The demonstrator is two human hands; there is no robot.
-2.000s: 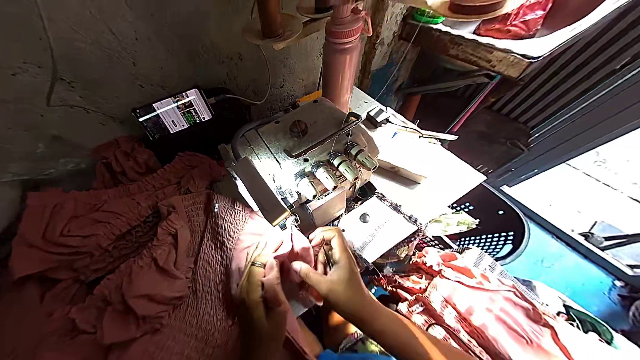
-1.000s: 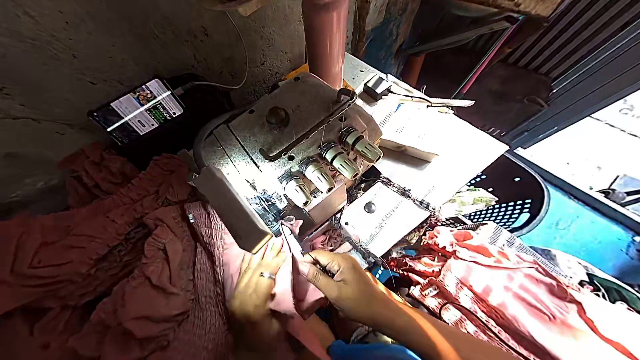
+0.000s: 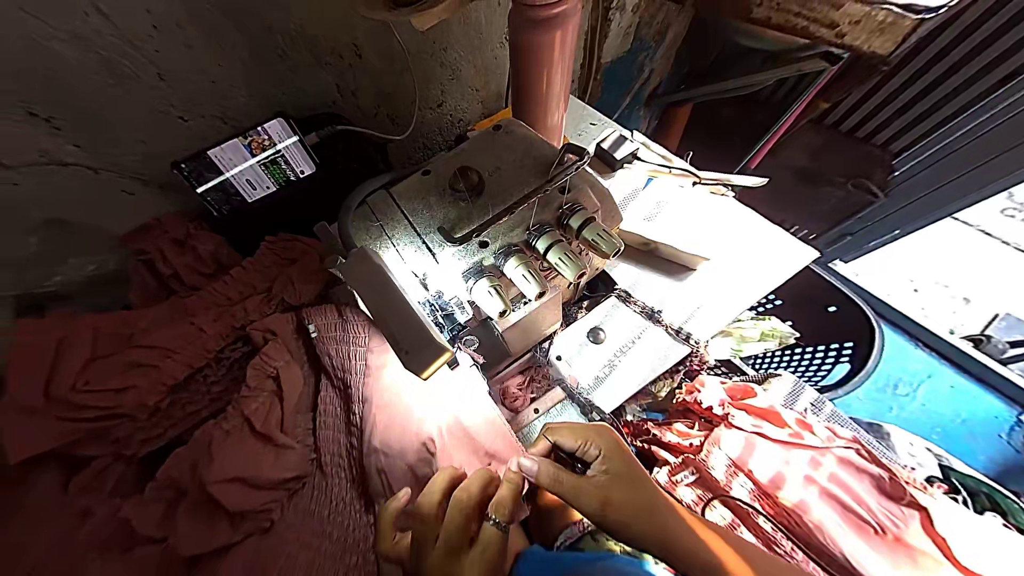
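A pink fabric piece [image 3: 432,424] runs from beside the needle area of an overlock sewing machine [image 3: 480,208] toward me. My left hand [image 3: 460,520], with a ring on one finger, holds its near edge. My right hand [image 3: 588,472] pinches the same edge between thumb and forefinger, the fingertips of both hands close together. A small dark tool, its kind unclear, sits within the right hand's curled fingers. Left of the pink piece lies a dusty-red garment [image 3: 232,424] with shirred elastic rows. The machine's four-sided metal plate [image 3: 616,352] is right of the needle area.
A lit phone [image 3: 248,164] on a cable leans near the wall. A pink bottle-like cylinder [image 3: 546,72] rises behind the machine. Right are a black adapter [image 3: 616,150], a wooden strip [image 3: 660,250], a dark perforated basket [image 3: 832,336] and a heap of coral garments [image 3: 800,472].
Both hands have moved toward me, away from the needle area, along with the fabric edge. More of the pink piece now shows, spread flatter. The view has shifted closer to the machine.
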